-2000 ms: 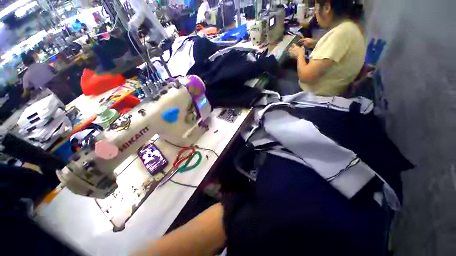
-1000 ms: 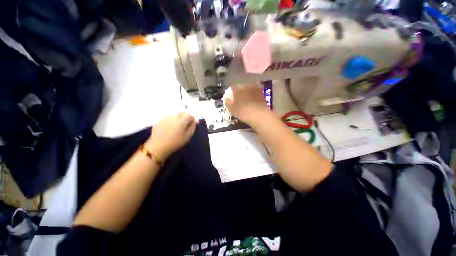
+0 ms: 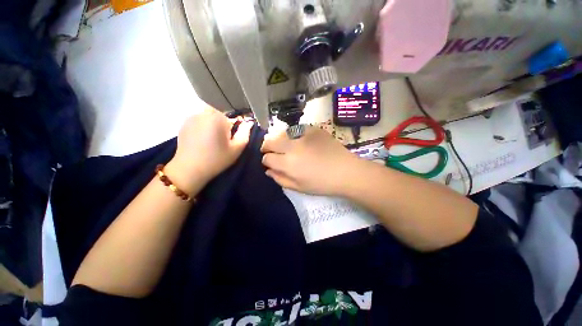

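A navy garment piece (image 3: 242, 197) runs from the lap up to the needle area of the cream sewing machine (image 3: 357, 38). My left hand (image 3: 207, 143) grips its upper edge just left of the needle area, with a beaded bracelet on the wrist. My right hand (image 3: 313, 159) lies at the right side of the same edge, fingers bent on the cloth beside the presser foot area. The fingertips of both hands are close together. The needle itself is hidden behind the machine head.
A lit phone (image 3: 357, 104) leans under the machine arm. Scissors with red and green handles (image 3: 418, 159) lie right of my right hand, beside a black cable (image 3: 461, 159). Dark garments (image 3: 38, 102) are heaped at the left. Grey-white and black pieces (image 3: 542, 210) lie at the right.
The view has turned from the neighbouring worker down to the machine and moved closer. Both hands are now together at the needle area; my right hand has come onto the navy cloth.
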